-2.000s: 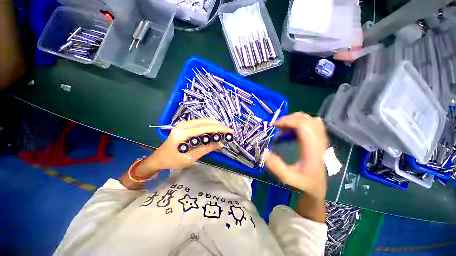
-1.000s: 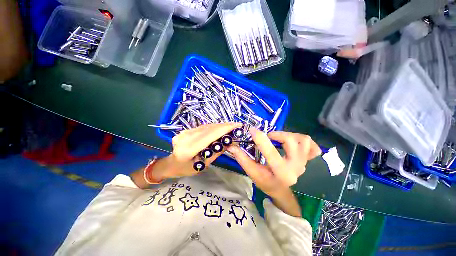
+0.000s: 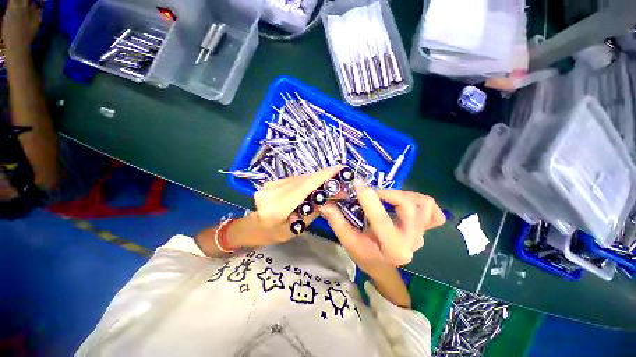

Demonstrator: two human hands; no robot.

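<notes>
My left hand [image 3: 282, 202] holds a row of several metal shaft assemblies [image 3: 319, 197], their round dark-ringed ends facing up toward me. My right hand [image 3: 387, 223] is at the upper end of the row, thumb and fingers around the end pieces. A dark blue pen-like tool [image 3: 446, 215] shows behind the right fingers; most of it is hidden by the hand. The blue tray [image 3: 254, 132] lies just beyond both hands, heaped with loose metal shaft assemblies [image 3: 307, 136]. The hands cover its near edge.
Clear box [image 3: 408, 87] with a row of assemblies lies beyond the tray. Paired clear bins [image 3: 240, 73] are upper left. A black block [image 3: 446, 104], stacked clear lids [image 3: 586, 167] and white scrap [image 3: 473, 234] are right. A green bin [image 3: 436, 303] is lower right. Another person's arm [image 3: 35, 104] is far left.
My right hand has come in from the right to the row of ends. My left hand has moved right and tilted the row. Another person's arm now shows at far left.
</notes>
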